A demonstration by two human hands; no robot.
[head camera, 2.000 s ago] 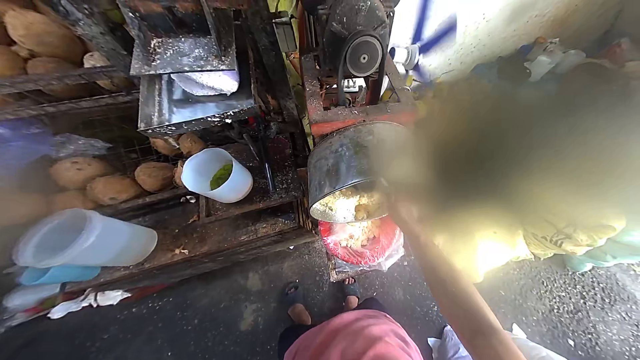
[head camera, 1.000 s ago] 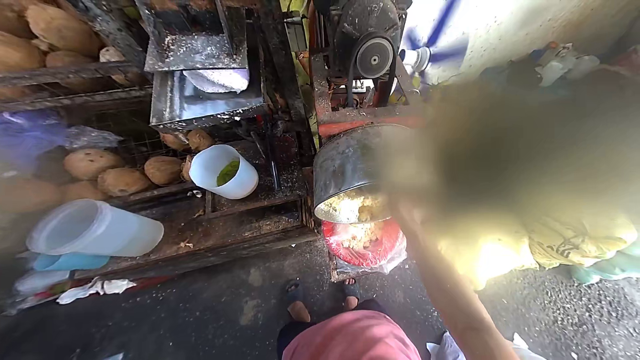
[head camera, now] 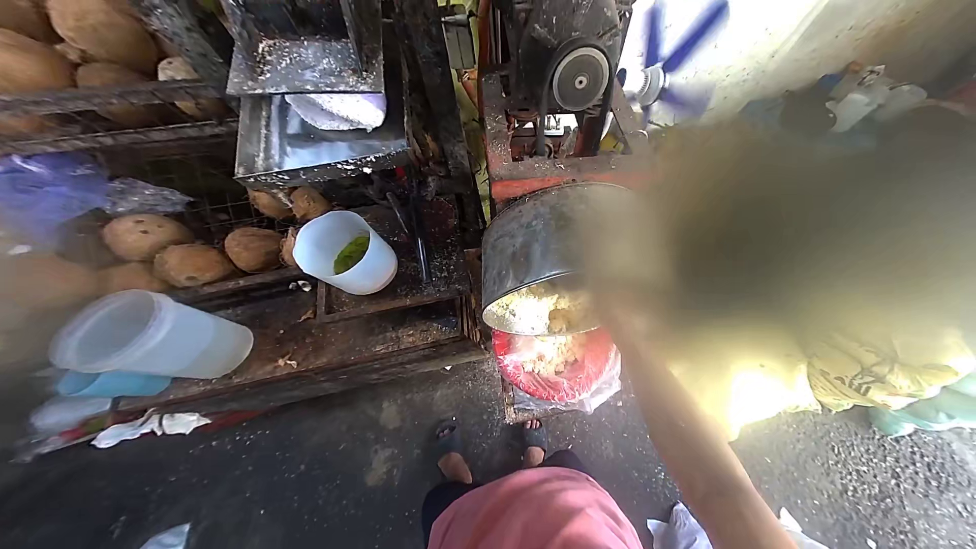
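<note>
A metal drum (head camera: pixel 534 236) of a machine opens downward at the centre, with pale grated material (head camera: pixel 537 309) inside its mouth. Directly below stands a red basin (head camera: pixel 560 381) lined with clear plastic, holding more of the same pale shreds. My right forearm rises from the lower right to the drum's right side; a large blur on the view covers my right hand, so its hold cannot be told. My left hand is not in view.
Left of the drum, a white plastic container (head camera: pixel 366 267) with something green inside and a larger translucent bucket (head camera: pixel 191 339) rest on a wooden bench (head camera: pixel 366 343). Brown coconuts (head camera: pixel 191 263) fill the racks. A belt pulley (head camera: pixel 581 78) and a blue fan (head camera: pixel 652 84) are beyond; yellow sacks (head camera: pixel 877 374) lie right.
</note>
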